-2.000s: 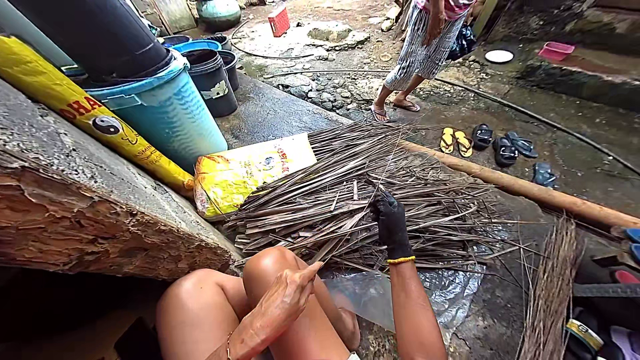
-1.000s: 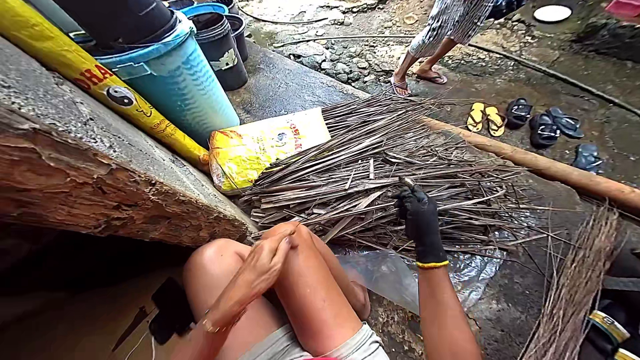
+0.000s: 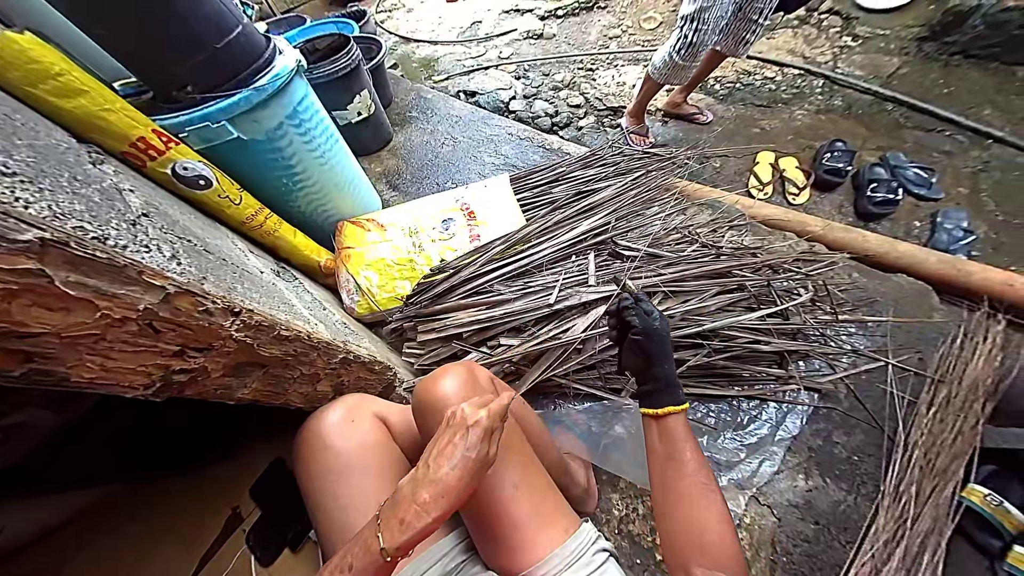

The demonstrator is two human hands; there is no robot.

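My left hand (image 3: 464, 436), bare with a thin bracelet at the wrist, rests by the raised knee and pinches the end of a thin dry palm leaf strip (image 3: 552, 362). In a black glove with a yellow cuff, my right hand (image 3: 642, 344) is closed on a thin piece of the dry leaf, near the strip's other part. Beyond both hands lies a large heap of dry brown palm leaves (image 3: 496, 300), partly on clear plastic sheeting (image 3: 752, 440). A separate bundle of thin leaf ribs (image 3: 936, 440) lies at the right.
A yellow and white printed sack (image 3: 400, 260) touches the heap's left side. Blue and black plastic bins (image 3: 304, 152) stand behind a low concrete wall (image 3: 200, 248). A wooden pole (image 3: 864, 244) runs behind the heap, near several sandals (image 3: 878, 192). Another person's legs (image 3: 688, 88) are beyond.
Compared with two seconds ago, the other person's feet are set wider apart. The view has shifted. Both my hands stay near the knees and the heap.
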